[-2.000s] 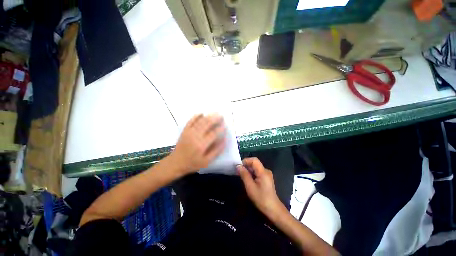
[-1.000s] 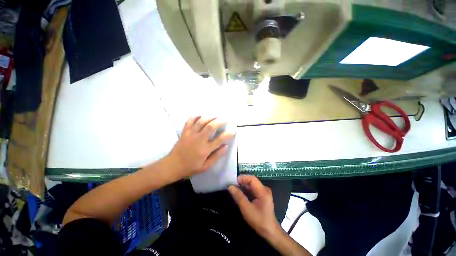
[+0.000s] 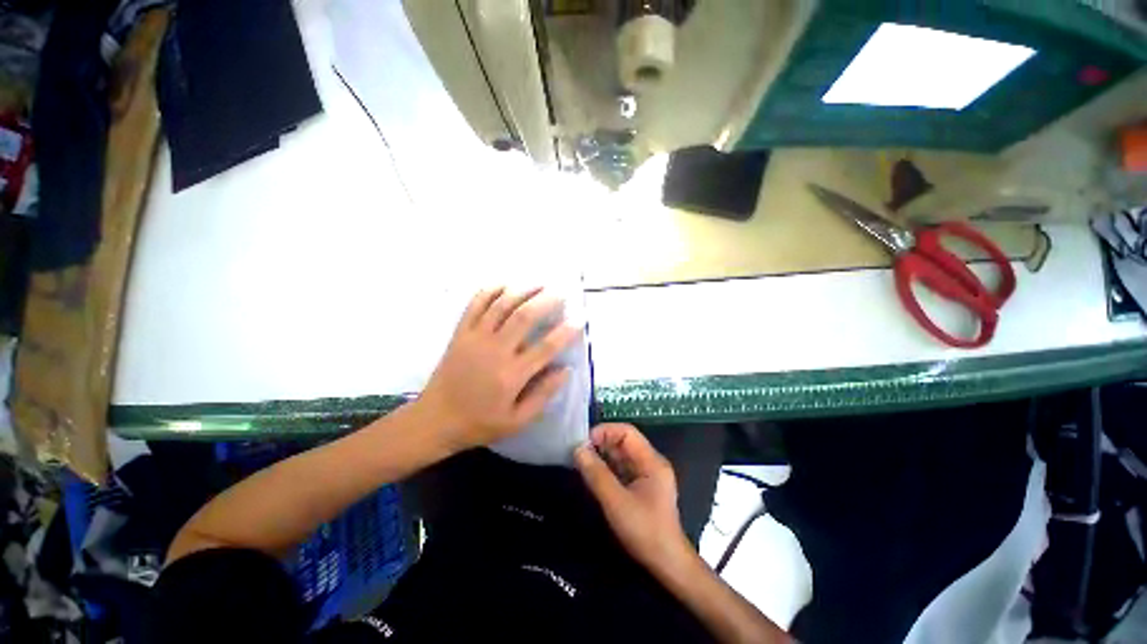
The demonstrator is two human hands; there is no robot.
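A white cut panel (image 3: 543,428) runs from under the machine's lamp down over the table's front edge, with a thin dark line along its right side. My left hand (image 3: 497,367) lies flat on it with fingers spread, pressing it near the edge. My right hand (image 3: 633,488) pinches the panel's lower right corner between thumb and fingers, just below the table edge. The sewing machine (image 3: 629,76) stands above; its presser foot area (image 3: 610,157) is washed out by glare, so the needle and the panel's upper part cannot be made out.
Red-handled scissors (image 3: 950,279) and a dark rectangular object (image 3: 714,181) lie on the machine bed. Dark panels (image 3: 239,82) lie at the table's upper left, beside a brown board (image 3: 94,277). A blue crate (image 3: 359,547) is under the table. Dark and white fabric (image 3: 912,516) hangs at right.
Less of the panel hangs past the table edge than a second ago, and its lower end has moved up. Both hands keep their hold. The camera view has shifted.
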